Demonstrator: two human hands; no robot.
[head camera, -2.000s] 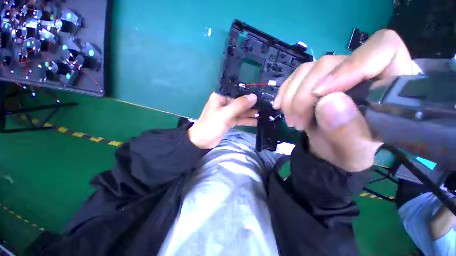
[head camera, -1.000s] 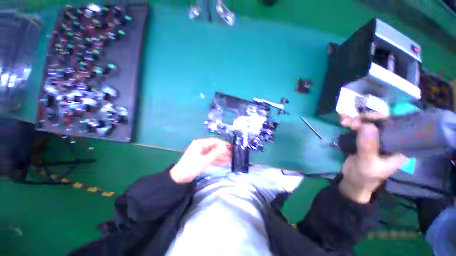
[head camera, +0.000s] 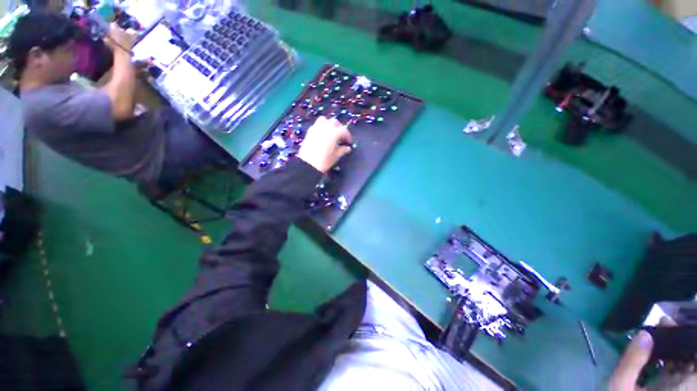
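Note:
My left hand (head camera: 327, 143) is over the black parts tray (head camera: 382, 141), with its fingertips around a small dark thing, probably a motor part. Small motor assemblies (head camera: 286, 134) with red wires and green-white dots lie massed on the tray. The black openwork chassis (head camera: 489, 271) lies on the green bench at the front edge, with no hand on it. My right hand (head camera: 636, 365) is cut off at the bottom right corner, against a dark cylindrical tool, the electric screwdriver (head camera: 672, 344).
A thin rod (head camera: 587, 342) and a small black block (head camera: 599, 275) lie on the bench mat (head camera: 451, 179). A white-edged box (head camera: 672, 311) stands at the right. Clear blister trays (head camera: 229, 69) are stacked beyond the parts tray, by a seated person (head camera: 99, 114). A post rises at the bench's far edge.
My left hand has left the chassis and reached out to the parts tray. The view has swung left. The chassis stays on the bench; my right hand is now mostly out of the picture.

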